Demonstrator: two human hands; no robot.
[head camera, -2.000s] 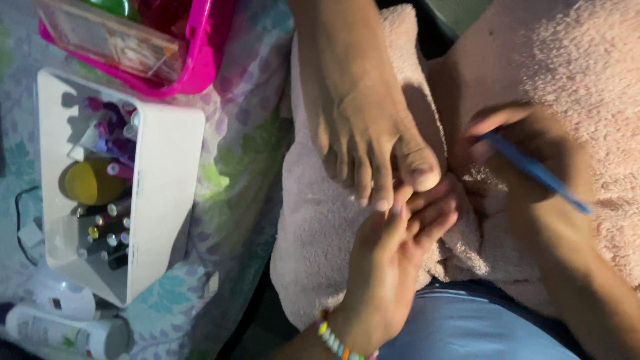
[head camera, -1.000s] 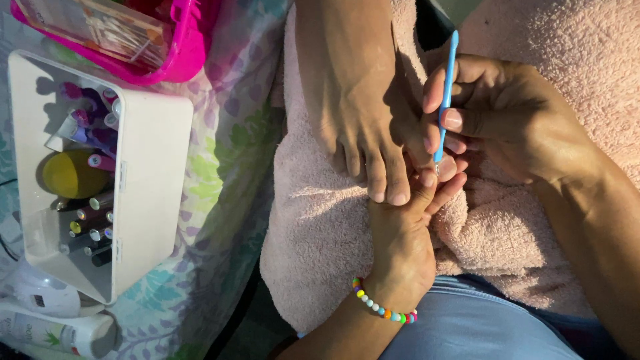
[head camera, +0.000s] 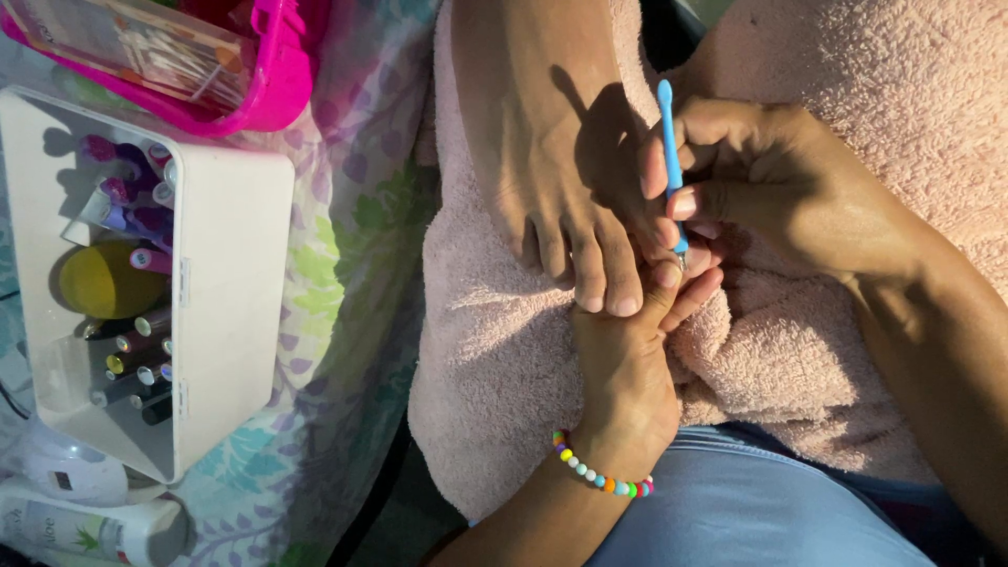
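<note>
A person's bare foot (head camera: 543, 157) rests on a pink terry towel (head camera: 496, 378), toes pointing toward me. My right hand (head camera: 756, 181) grips a blue-handled cuticle tool (head camera: 670, 150) like a pen, its small metal tip pointing down at the big toe. Around that toe, my left hand (head camera: 630, 354) has its thumb and fingers closed, the thumb tip close beside the metal tip. The big toe is largely hidden by my fingers. A bracelet of coloured beads (head camera: 602, 479) circles my left wrist.
On the left, a floral cloth (head camera: 331, 315) carries a white bin (head camera: 232, 307) of nail polish bottles and a yellow round object (head camera: 110, 277). Above it stands a pink basket (head camera: 283, 71) with a clear box of cotton swabs (head camera: 177, 63). A white aloe bottle (head camera: 87, 524) lies at the lower left.
Two seconds ago my right hand held the blue tool off to the right of the foot; it has since come in to the big toe. My left hand has stayed at the toes.
</note>
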